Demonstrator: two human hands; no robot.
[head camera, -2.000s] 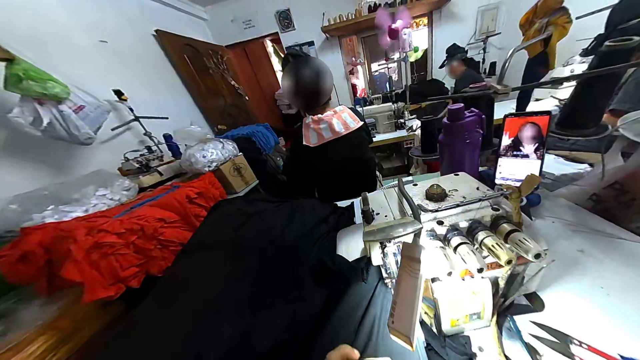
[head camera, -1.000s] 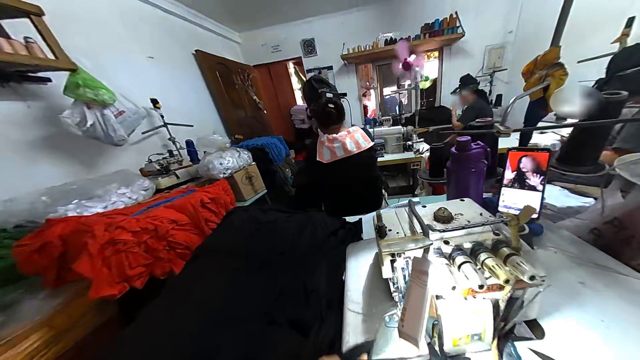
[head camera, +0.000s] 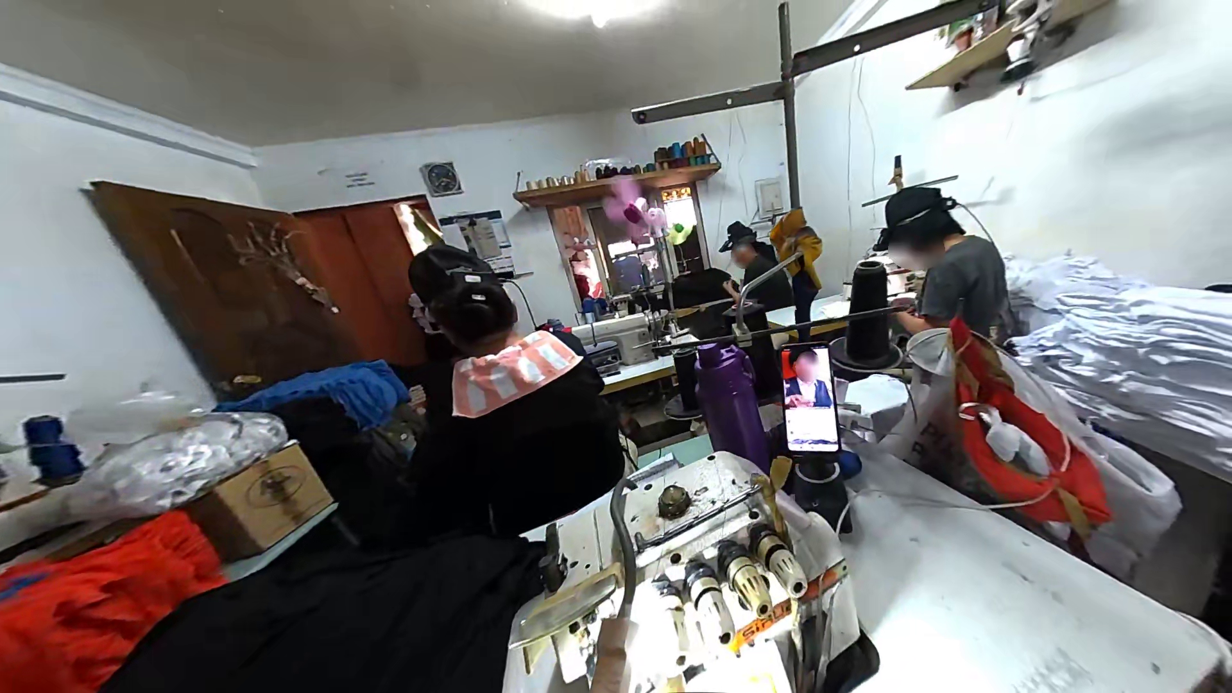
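Neither of my hands shows in the head view, so what they hold or touch cannot be seen. At the bottom middle stands a white overlock sewing machine (head camera: 707, 500) with several tension dials and a lit working area. Black fabric (head camera: 337, 616) lies to its left, reaching the machine's edge. Behind the machine are a purple vacuum flask (head camera: 730, 404) and an upright smartphone (head camera: 809, 399) with its screen on. A black thread cone (head camera: 868, 303) stands behind the phone.
Red fabric (head camera: 106, 597) and a cardboard box (head camera: 265, 496) are at the left. A person (head camera: 520, 423) sits just ahead, back turned. Two more people sit farther off. The white table (head camera: 1020, 587) extends right, beside a red and white bag (head camera: 1030, 443) and piled white fabric (head camera: 1136, 346).
The view has swung up and to the right, bringing the white fabric pile and another seated person into sight. Fingertips at the bottom edge two seconds ago are out of view.
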